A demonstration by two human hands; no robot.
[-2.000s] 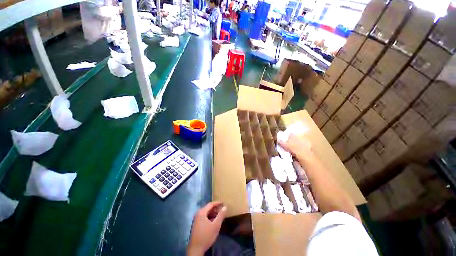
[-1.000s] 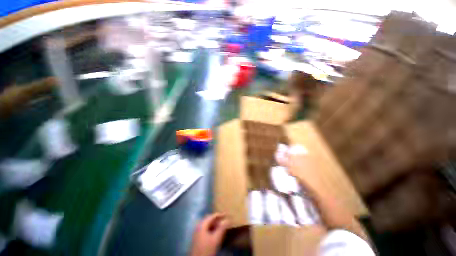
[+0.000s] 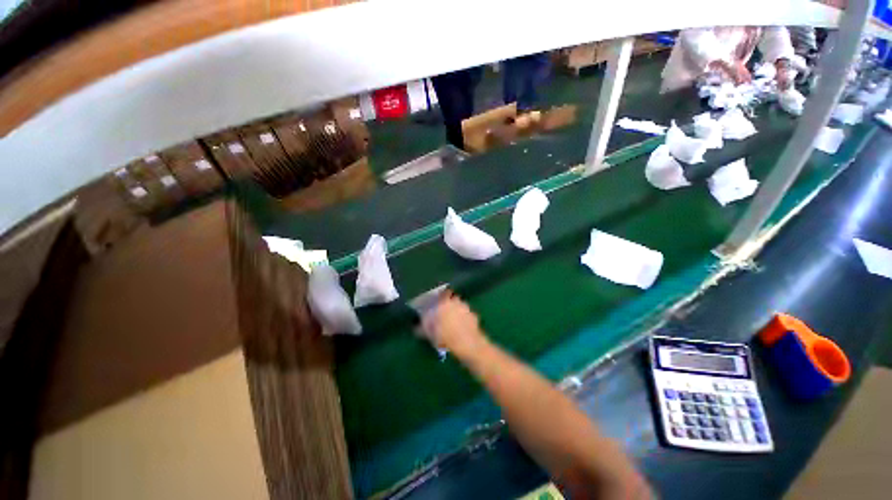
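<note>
My left hand point(image 3: 452, 324) is over the green conveyor belt point(image 3: 528, 322), its arm reaching in from the bottom edge. Its fingers are closed on a small white wrapped piece point(image 3: 427, 299), partly hidden by the hand and blurred. Two more wrapped pieces stand just left of the hand, the nearer one point(image 3: 375, 272) upright. Others lie to the right along the belt, one of them point(image 3: 622, 259) flat. My right hand is out of the picture.
A grey calculator point(image 3: 711, 395) and an orange and blue tape dispenser point(image 3: 804, 357) lie on the dark table. A brown board stack point(image 3: 284, 391) borders the belt at left. White posts rise from the belt's edges. A person's hands show across the belt.
The view has swung left from the open carton to the belt. My left hand has moved from beside the carton onto a wrapped piece. My right hand and the packed pieces have left the picture.
</note>
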